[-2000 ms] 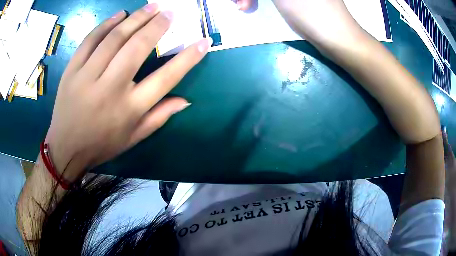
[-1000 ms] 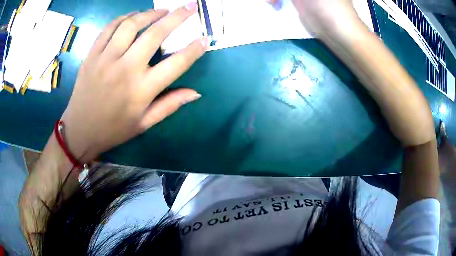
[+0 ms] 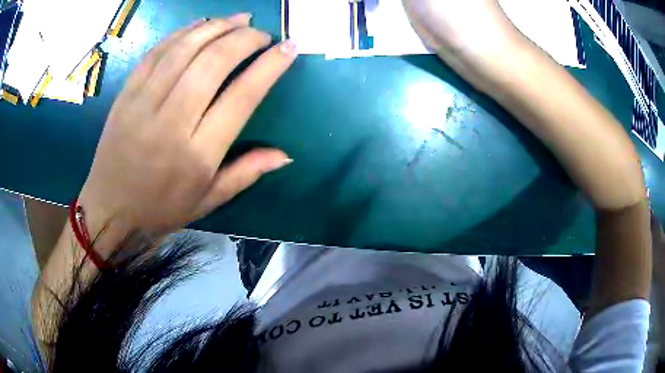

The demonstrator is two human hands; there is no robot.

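Note:
A white display module with a yellow-orange left edge lies at the top, cut off by the picture's edge. A narrow dark bar stands at its right, with a small teal tab beside the bar's lower end. White adhesive sheet lies right of it. My left hand is palm down with fingers apart, one fingertip at the module's lower left edge. My right hand is bright and cut off by the top edge. Its fingers are hidden or out of the picture.
Loose white modules with yellow-orange edges lie at upper left. Spare adhesive sheets with dark bars overlap at upper right. The green bench has a curved near edge, with my printed shirt and dark hair below.
The module and dark bar now show further right relative to my left hand, whose fingertips are left of the module's yellow edge instead of over it. The view has shifted slightly.

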